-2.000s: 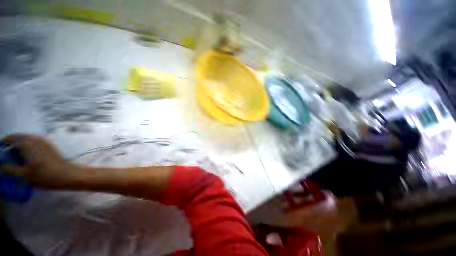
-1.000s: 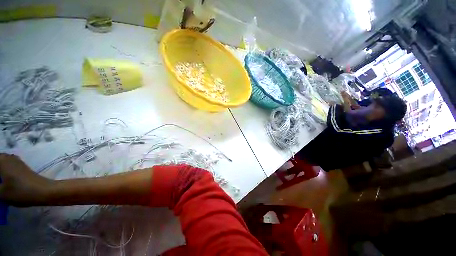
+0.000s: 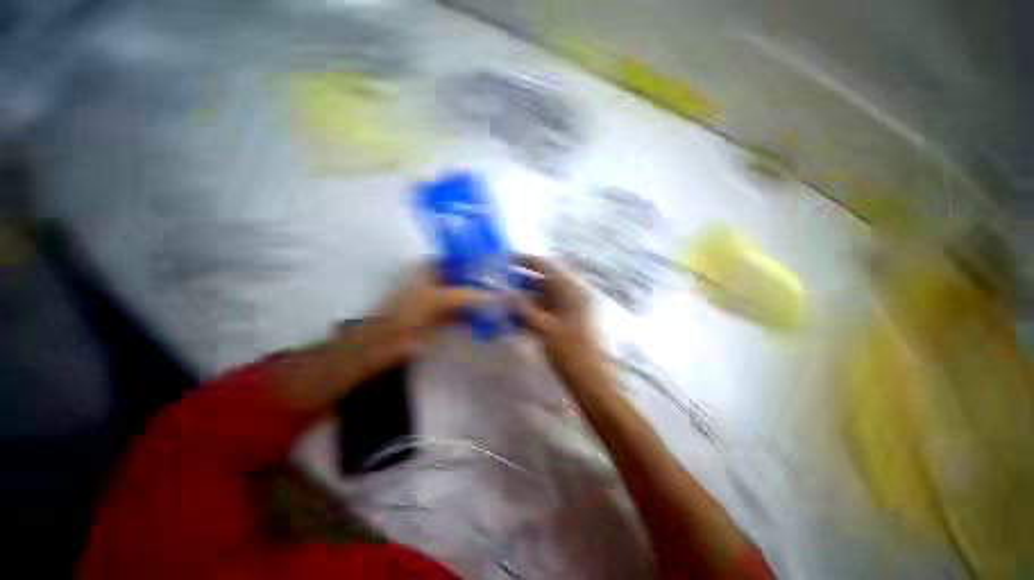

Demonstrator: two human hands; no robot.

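Note:
The picture is strongly blurred. A bright blue tray (image 3: 463, 227) with pale marks on it is in the middle, above the white table. My left hand (image 3: 425, 304) grips its lower left side. My right hand (image 3: 553, 304) is at its lower right side, fingers closed on the edge. Any small part between the fingers is too blurred to tell. Thin white cords (image 3: 454, 449) lie below the hands.
A black phone (image 3: 376, 419) lies below my left forearm. Grey cable heaps (image 3: 516, 113) lie beyond the tray. A yellow cup or rolled sheet (image 3: 746, 278) is at right, a yellow basket (image 3: 890, 408) further right. A flat yellow sheet (image 3: 352, 122) is upper left.
The view has swung left, so the yellow things sit further right. The blue tray and both hands are now central; before, only my right hand showed at the left edge.

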